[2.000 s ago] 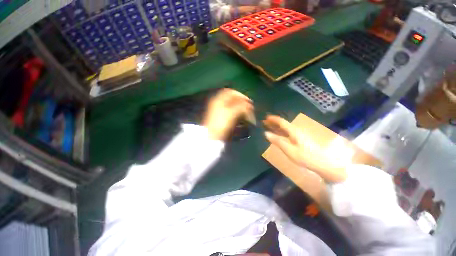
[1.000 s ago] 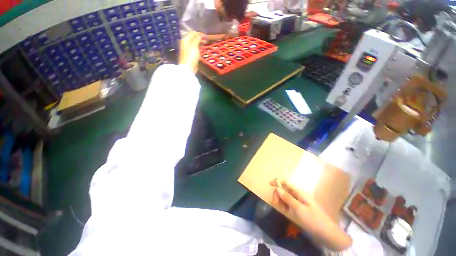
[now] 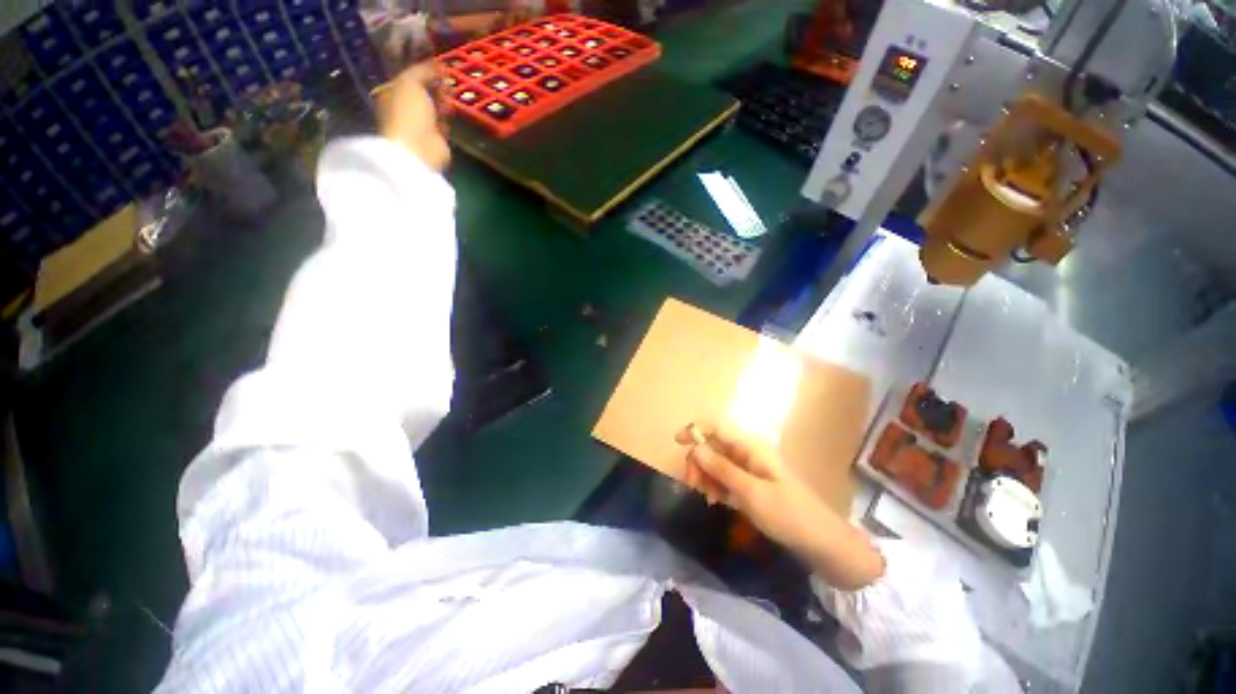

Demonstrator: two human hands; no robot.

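Observation:
My left hand (image 3: 418,115) is stretched out to the left end of the red tray (image 3: 553,79). Its fingertips are blurred at the tray's edge, and I cannot tell if they hold anything. The tray has a grid of pockets with small dark round parts and lies on the green-topped board (image 3: 596,152). My right hand (image 3: 759,488) is over the near edge of the tan board (image 3: 664,366), thumb and fingers close together. A tiny pale spot shows at the fingertips; I cannot tell what it is.
The black tray (image 3: 508,393) is partly hidden by my left sleeve. The dot sheet (image 3: 694,241) and paper slip (image 3: 733,203) lie beyond the tan board. At right, the brass-gold press head (image 3: 987,217) hangs above the machine bed with reddish-brown fixtures (image 3: 915,464).
Two seconds ago both hands were close together in front of me. My left hand has reached forward to the red tray, and my right hand has drawn back to the board's near edge. The view has shifted right.

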